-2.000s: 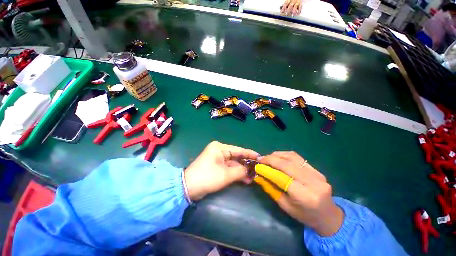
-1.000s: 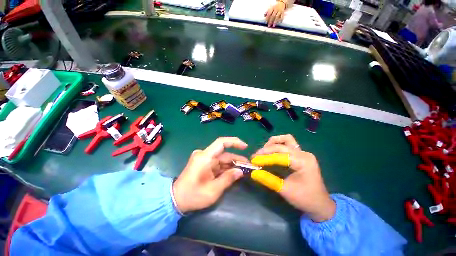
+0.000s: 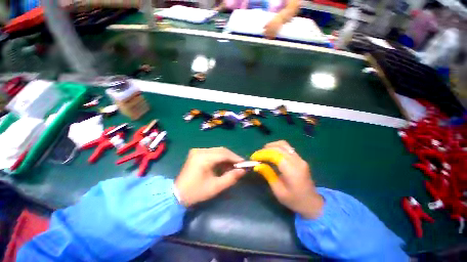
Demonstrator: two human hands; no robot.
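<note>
A small silvery-white and dark module [image 3: 247, 165] is held level between both hands over the front of the green bench. My left hand [image 3: 207, 175] pinches its left end between thumb and index finger. My right hand [image 3: 287, 176], with yellow finger cots on thumb and index finger, pinches its right end. Several flex-cable modules [image 3: 253, 124] with black tabs and orange-gold ribbons lie in a loose group beyond the hands. The frame is blurred, so the held piece's details cannot be told.
Red spring clamps holding strips [image 3: 142, 148] lie at left; a large pile of red clamps [image 3: 441, 158] is at right. A bottle [image 3: 128, 98], a green tray [image 3: 50, 134] and white slips [image 3: 86, 131] are at left. Across the dark belt [image 3: 246, 66] is a person's hand [image 3: 276, 24].
The held module now lies level, with its pale edge showing between both hands' fingertips. My right fingers have closed in on its end. The view has shifted, and the hand across the belt has moved.
</note>
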